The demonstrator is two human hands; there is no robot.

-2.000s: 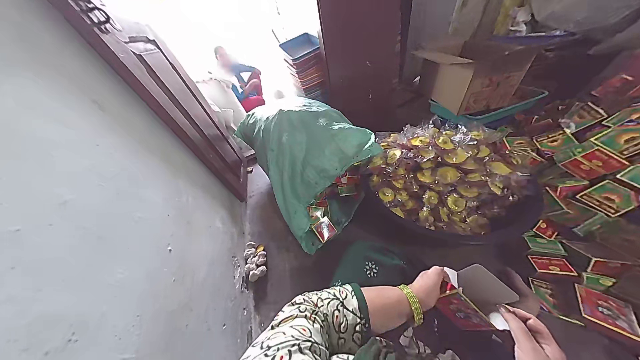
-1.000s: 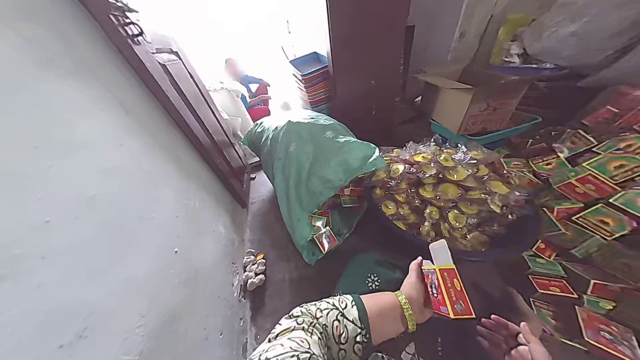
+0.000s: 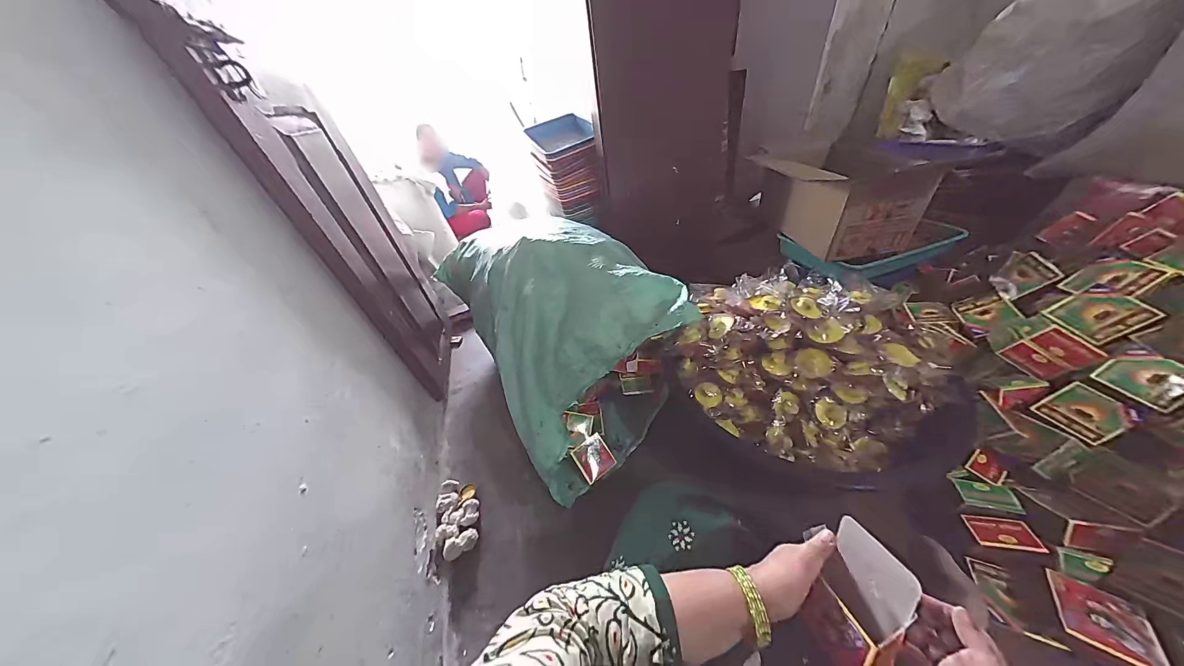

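My left hand (image 3: 794, 575), with yellow bangles at the wrist, grips the edge of a small red printed carton (image 3: 837, 618) at the lower right. The carton's pale flap (image 3: 877, 572) stands up. My right hand (image 3: 953, 634) is at the carton's other side, partly cut off by the frame's bottom edge; its fingers are bent at the carton, and whether they grip it is unclear. Beyond both hands stands a dark round tub (image 3: 832, 476) heaped with clear-wrapped yellow items (image 3: 814, 363).
A green sack (image 3: 564, 314) spills small cartons onto the floor. Flat red and green cartons (image 3: 1101, 407) lie in a heap at right. Behind are a cardboard box (image 3: 832, 217) in a teal tray (image 3: 888, 268), stacked basins (image 3: 564, 162) and a person (image 3: 461, 190) sitting beyond the doorway.
One second ago my left hand held the carton with its front showing and my right hand was open apart from it. Now the carton is turned and my right hand is at it.
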